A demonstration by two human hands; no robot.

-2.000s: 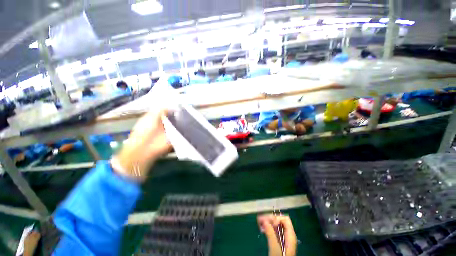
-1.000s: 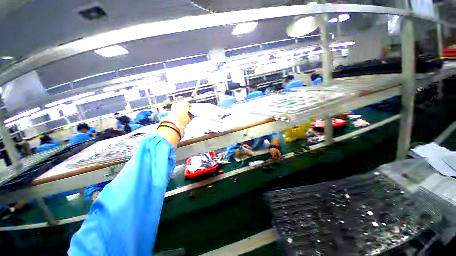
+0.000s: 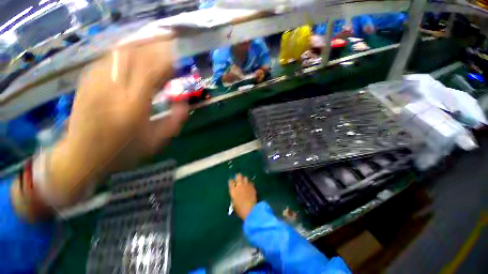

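My left hand (image 3: 115, 101) is large and blurred at the left, raised before the shelf rail, with fingers and thumb apart and nothing visible in it. My right hand (image 3: 243, 195) is small, low over the green bench (image 3: 200, 214), with its fingers closed. A slim pale tip, apparently tweezers (image 3: 230, 208), sticks out below its fingers. A clear blister tray (image 3: 134, 214) with rows of dark parts lies between my hands and the lower left edge. A wide clear tray (image 3: 332, 128) with dark, glinting contents rests on black blister trays (image 3: 342, 179) at the right.
White sheets and clear plastic (image 3: 441, 115) lie right of the wide tray. A shelf rail (image 3: 214, 40) crosses above the line. Beyond it are a person in blue (image 3: 243, 59), a red basket (image 3: 184, 89) and a yellow object (image 3: 295, 44). A cardboard piece (image 3: 359, 250) is at the lower right.
Two seconds ago my left hand held a white-bordered card with a dark centre; it then reached to the shelf and now appears empty, closer in. The view has tilted down, and my right hand shows again.
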